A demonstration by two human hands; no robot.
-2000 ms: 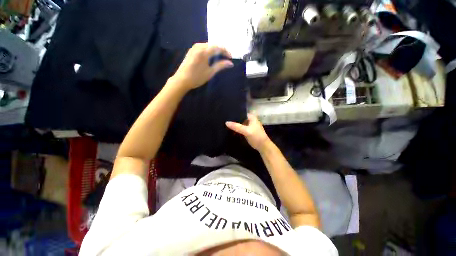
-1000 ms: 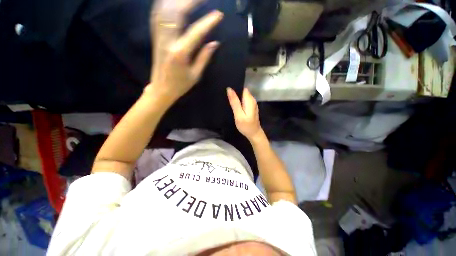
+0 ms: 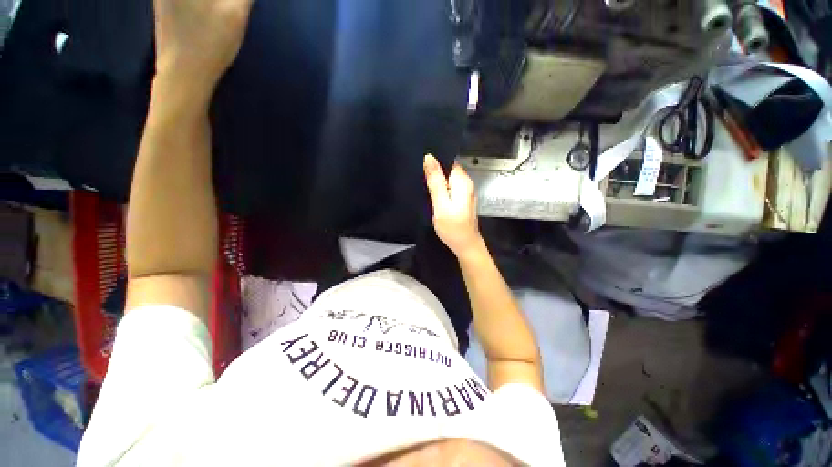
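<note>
The black fabric panel (image 3: 365, 119) lies left of the machine and hangs over the table's front edge. The overlock machine (image 3: 552, 82) stands to its right, with a pale flat front bed (image 3: 529, 193). My left hand (image 3: 201, 36) is on the cloth at the upper left, partly cut off by the top edge; its fingertips are out of view. My right hand (image 3: 449, 196) lies at the cloth's right edge by the bed's corner, thumb and fingers apart. The needle area is dark and hard to make out.
Scissors (image 3: 686, 128), a curling white strip (image 3: 629, 146), a parts tray (image 3: 670, 182) and an orange-brown tool (image 3: 737, 129) lie right of the machine. A red basket (image 3: 91, 274) stands below the table at left. Blue bags and a white packet (image 3: 643, 442) are on the floor.
My left hand has moved left and up along the cloth, away from the machine. My right hand stays at the cloth's right edge. The view has shifted, and the white sheet at the machine has left the picture.
</note>
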